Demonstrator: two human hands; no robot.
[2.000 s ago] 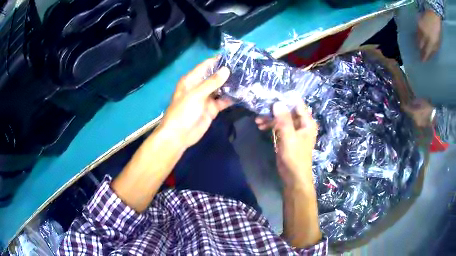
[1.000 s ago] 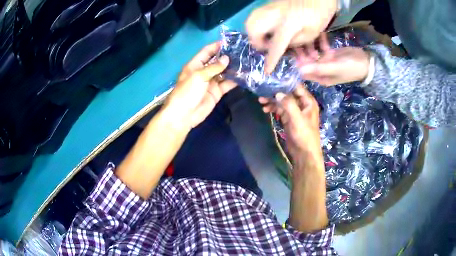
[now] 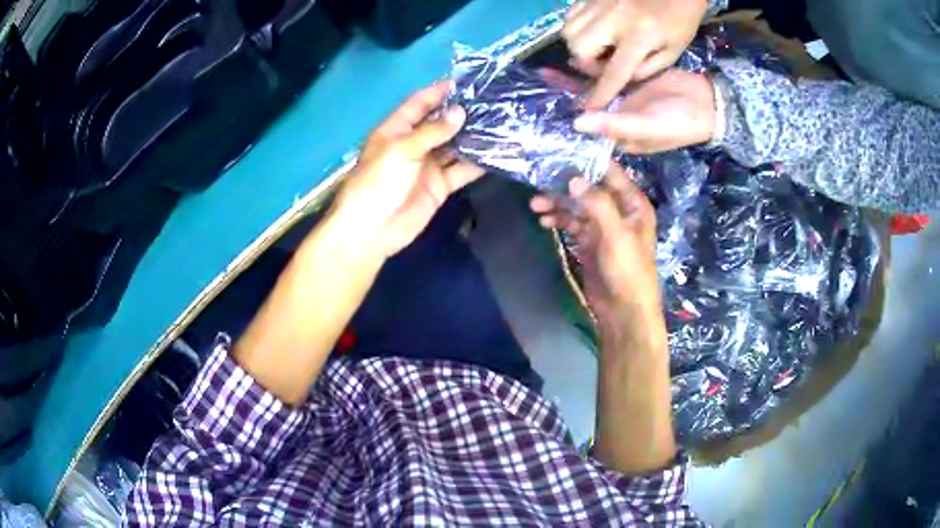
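Note:
A bagged dark part [image 3: 526,126] in shiny clear film is held up between both my hands, in front of the bench edge. My left hand [image 3: 397,175] grips its left end, thumb on top. My right hand [image 3: 608,222] holds its lower right corner between thumb and fingers. Another person's two hands [image 3: 660,103] are at its right end, one with a finger pointing onto the film. The exact part inside is unclear through the glare.
An open carton [image 3: 722,449] full of bagged parts [image 3: 763,289] stands at the right. Black moulded trays [image 3: 155,113] lie on the green-blue bench [image 3: 247,196] at the left. The other person's grey sleeve [image 3: 825,134] reaches over the carton. Clear plastic [image 3: 103,490] shows at bottom left.
The other person's hands have come in from the right to the bagged part; the pointing hand has since shifted slightly up and right. My hands keep their hold, nearly in place.

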